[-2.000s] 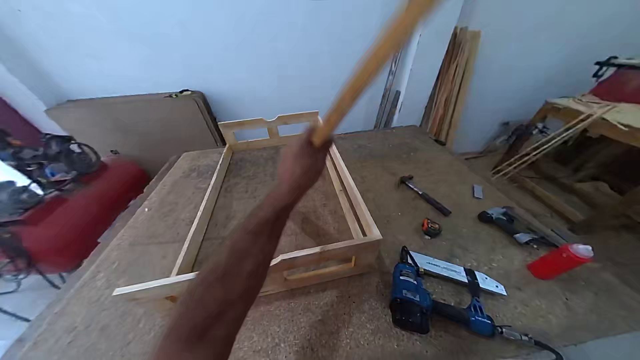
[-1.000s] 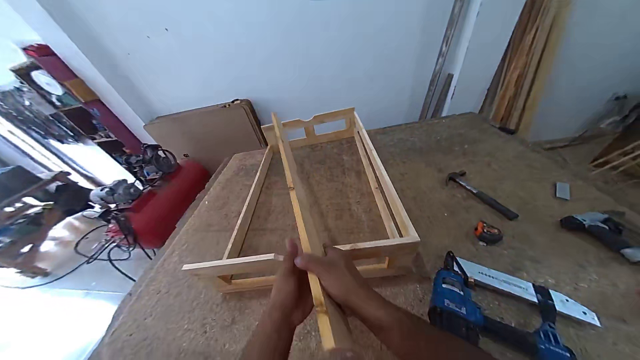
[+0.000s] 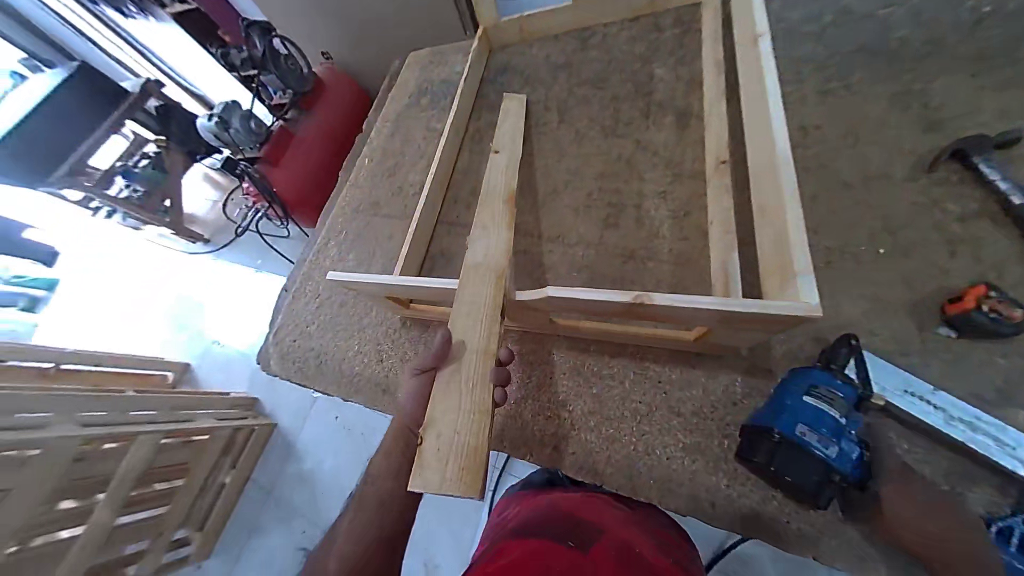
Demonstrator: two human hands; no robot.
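A long pine board [image 3: 480,264] lies across my left hand [image 3: 432,372], which grips it near its near end, thumb on one side and fingers on the other. The board extends over the near rail of a wooden frame [image 3: 640,300] that rests on the workbench. At the lower right, my right hand [image 3: 904,480] is blurred and at the handle of a blue pneumatic nailer [image 3: 812,424]; its fingers are mostly hidden, so its grip cannot be made out.
A claw hammer [image 3: 988,172], a tape measure [image 3: 984,310] and a nail strip or metal magazine [image 3: 944,412] lie at the right of the bench [image 3: 608,400]. A red air compressor [image 3: 316,148] stands beyond its left edge. Slatted wooden frames [image 3: 136,456] stand at lower left.
The board has come down from its raised, near-upright position. My right hand has left the board and moved to the nailer, while my left still holds the board. The view has turned downward.
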